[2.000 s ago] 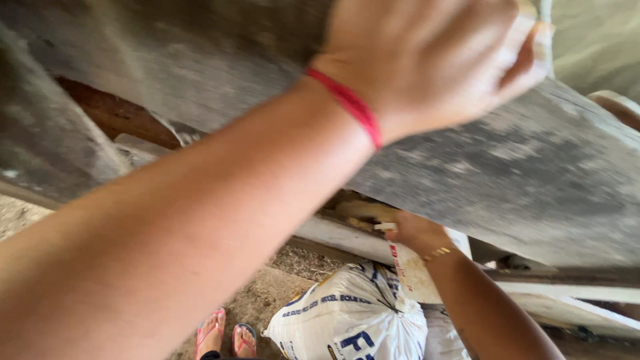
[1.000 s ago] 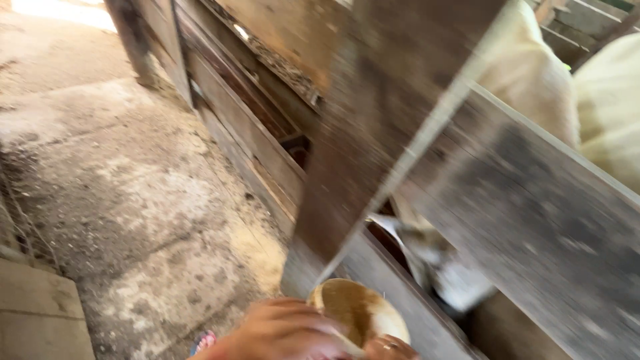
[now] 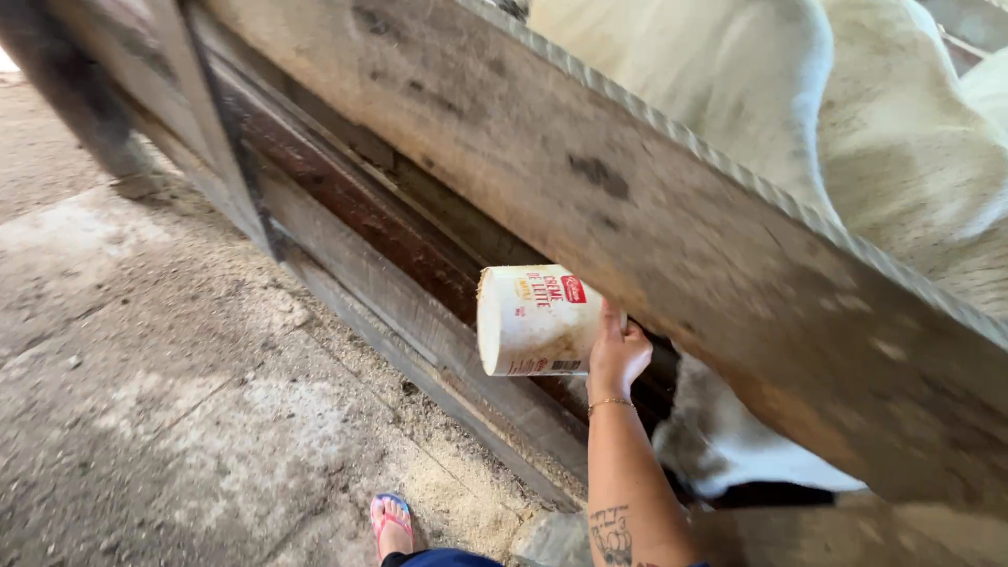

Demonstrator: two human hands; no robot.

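My right hand (image 3: 618,354), with a thin chain bracelet at the wrist, grips the rim of a white plastic tub (image 3: 535,323) printed in red. The tub lies on its side over the wooden feed trough (image 3: 394,228), below a thick wooden plank (image 3: 614,173). Its base faces left, and its mouth, turned toward the plank, is mostly hidden, so what it holds does not show. My left hand is out of the frame.
Pale cattle (image 3: 709,87) stand behind the plank, and a rope (image 3: 709,157) runs along its top edge. White hide (image 3: 748,441) shows beneath it. Feed meal (image 3: 449,480) is strewn over the concrete floor (image 3: 197,409). My foot in a flip-flop (image 3: 391,520) is near the trough's base.
The tub, upright with its mouth showing a second ago, is now tipped on its side over the trough. My left hand has gone out of view. The view has swung away from the white sack.
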